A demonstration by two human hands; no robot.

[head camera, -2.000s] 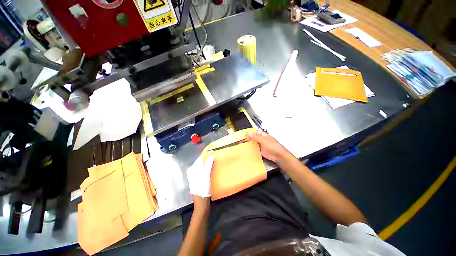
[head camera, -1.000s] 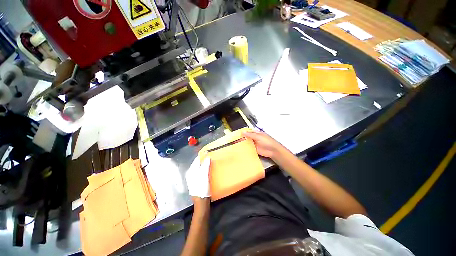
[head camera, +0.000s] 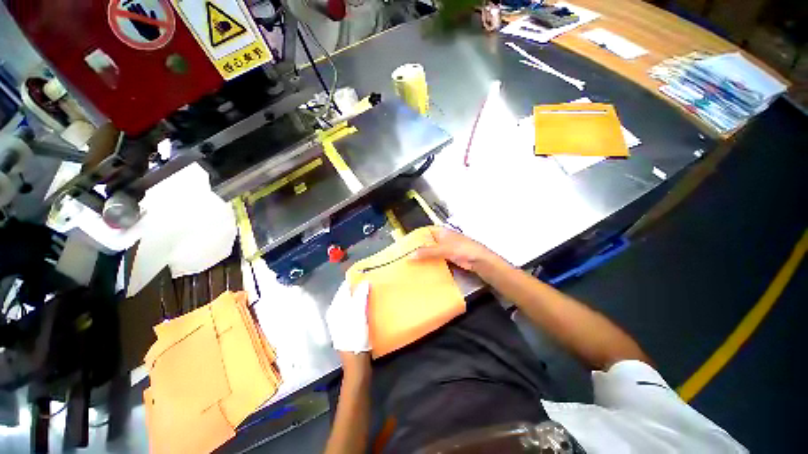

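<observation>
An orange leather panel [head camera: 412, 297] with a dark narrow slot near its far edge is held between my hands over the bench's front edge and my lap. My left hand [head camera: 349, 317], in a white glove, grips its left edge. My bare right hand [head camera: 454, 249] grips its upper right corner, with fingers over the top near the slot. The fingers beneath the panel are hidden. A stack of orange panels [head camera: 199, 368] lies on the left. Another panel [head camera: 580, 130] lies on white paper at the right.
The red press head [head camera: 120, 66] stands above the grey metal plate [head camera: 301, 193] with yellow tape. The dark blue button box [head camera: 326, 246] is below it. Also in view are white paper sheets [head camera: 184, 222], a yellow roll [head camera: 410, 88], a red-brown strip [head camera: 480, 124] and a paper pile [head camera: 719, 89].
The slot in the held panel looks narrower, and the right fingers reach further over its top edge. The camera view has shifted, so the bench items sit further left in the picture.
</observation>
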